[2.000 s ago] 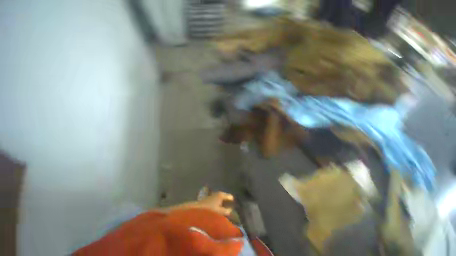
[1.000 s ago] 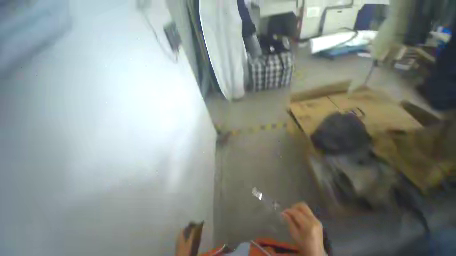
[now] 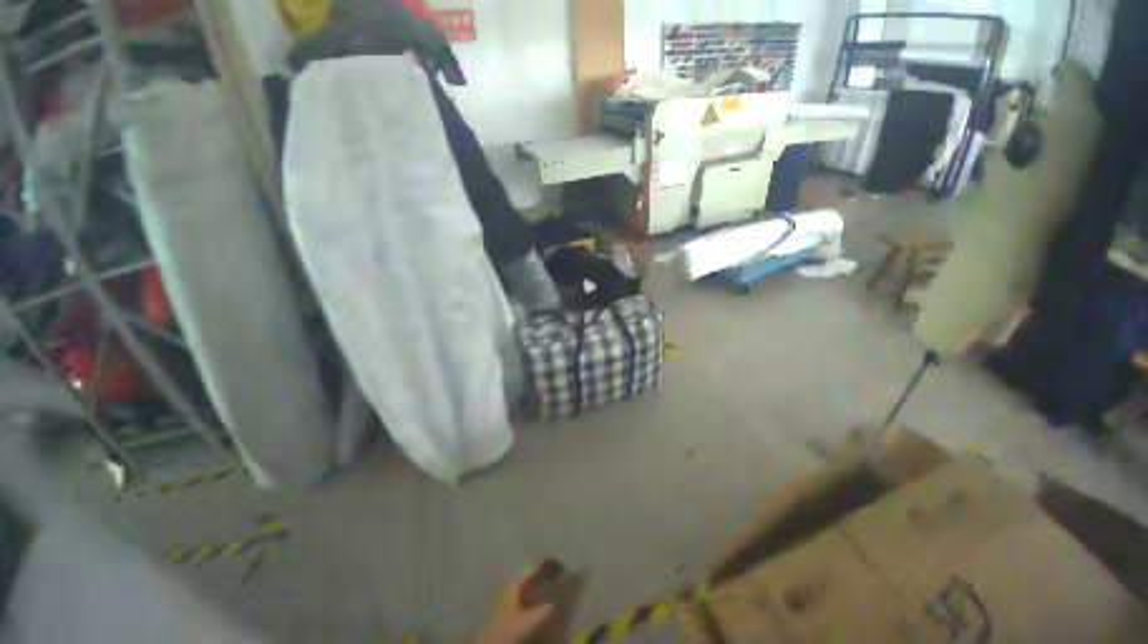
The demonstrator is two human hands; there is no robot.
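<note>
My left hand (image 3: 514,616) shows at the bottom edge, left of centre, small, blurred and cut off by the edge. Its fingers are closed on a small brown piece (image 3: 544,581), which looks like cloth and sticks up past the fingers. How far it reaches down into the hand is hidden. My right hand is out of the picture.
A cardboard box (image 3: 881,554) lies at the lower right, a dress form (image 3: 1013,214) behind it. A checked bag (image 3: 592,359) and long pale covered boards (image 3: 390,264) stand at left. A white roll (image 3: 762,243) lies before a cream press (image 3: 711,157). Floor tape (image 3: 642,616) crosses the bottom.
The view has lifted and moved forward: the white surface has mostly gone from the left, and the bag and press show larger or anew. My right hand, with its thin shiny item, has left the picture.
</note>
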